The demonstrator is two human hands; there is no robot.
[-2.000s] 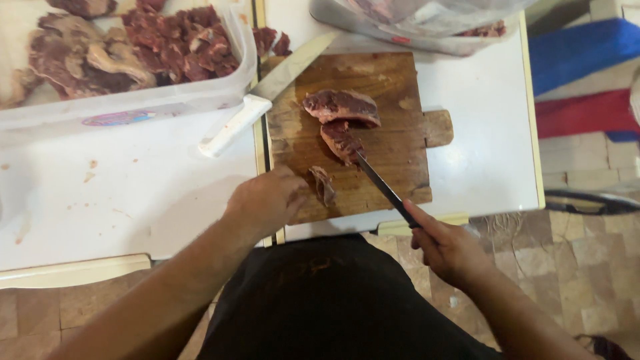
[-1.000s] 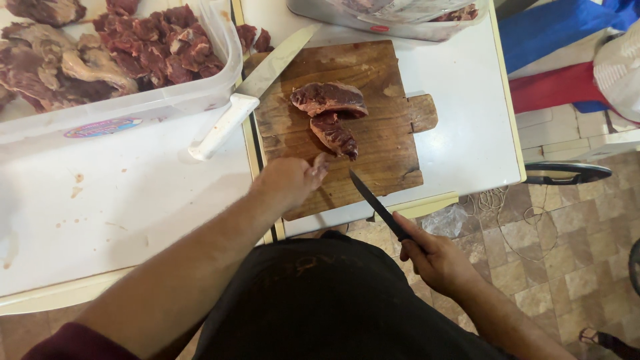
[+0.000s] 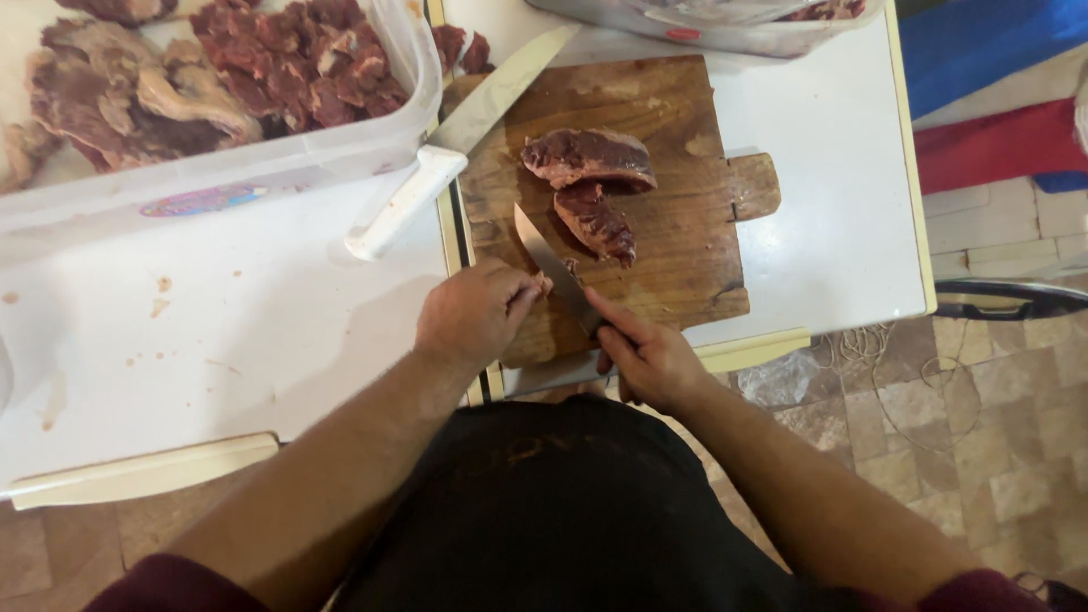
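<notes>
My right hand (image 3: 650, 353) grips a dark-handled knife (image 3: 548, 263), its blade pointing up and left over the near part of the wooden cutting board (image 3: 680, 272). At the board's left near edge, my left hand (image 3: 480, 310) pinches a small scrap of meat (image 3: 541, 283) close beside the blade. A smaller piece of raw meat (image 3: 595, 223) lies just beyond the knife, touching a larger piece of meat (image 3: 591, 157) behind it. A broad knife with a white handle (image 3: 408, 200) rests across the board's upper left corner, its handle on the white surface.
A clear plastic tub (image 3: 340, 153) of cut meat stands at the upper left. Another plastic container (image 3: 748, 30) is at the back. Small meat bits (image 3: 478, 55) lie between them. A wooden board handle (image 3: 756, 187) juts right. Stains mark the white tabletop (image 3: 297, 297).
The knife in my right hand has moved left, from beside the board's near edge to next to my left hand. Two seconds ago its tip was at the smaller meat piece.
</notes>
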